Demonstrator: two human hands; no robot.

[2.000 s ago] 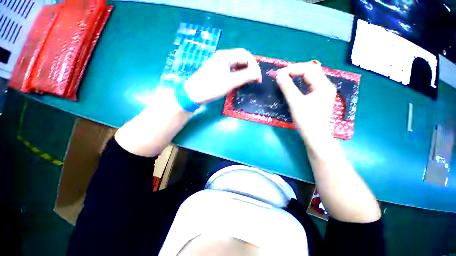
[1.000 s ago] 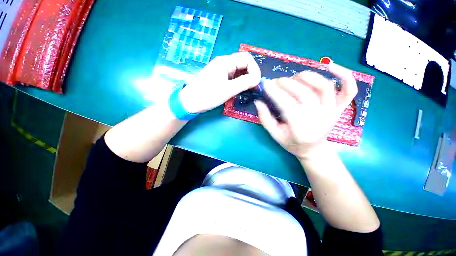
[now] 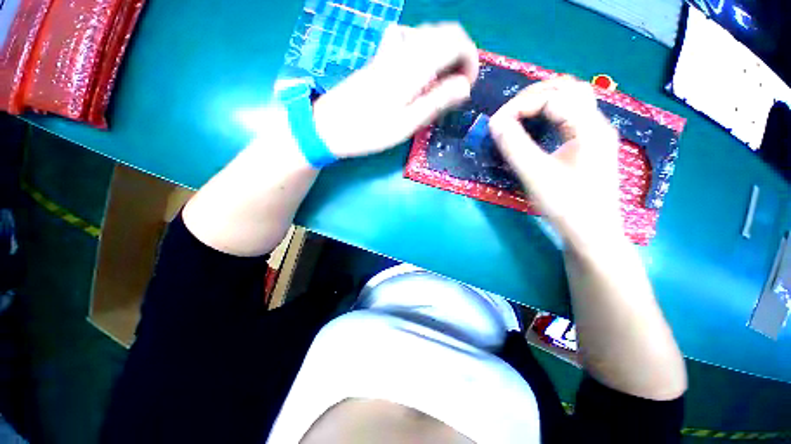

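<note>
A black circuit board (image 3: 499,87) lies on a red bubble bag (image 3: 642,236) on the green bench. My left hand (image 3: 412,87), with a blue wrist strap (image 3: 305,126), is over the board's left end, fingers curled and blurred; I cannot tell if it holds anything. My right hand (image 3: 564,147) is over the middle of the board, thumb and forefinger pinched on a small blue pad (image 3: 477,129). Blue squares on a clear sheet (image 3: 343,39) lie beyond my left hand. A small orange-yellow round thing (image 3: 604,83) is at the board's upper edge.
Stacked red bubble bags (image 3: 69,61) lie at the far left. A white sheet with a black shape (image 3: 724,78) lies at the upper right. A pale narrow strip (image 3: 751,212) and a grey sheet (image 3: 772,295) lie at the right. An open carton (image 3: 130,251) stands below the bench's left edge.
The view has shifted. My right hand has turned from palm-down over the board to a pinch with a blue pad at its fingertips. A dark thing seen under it a second ago no longer shows.
</note>
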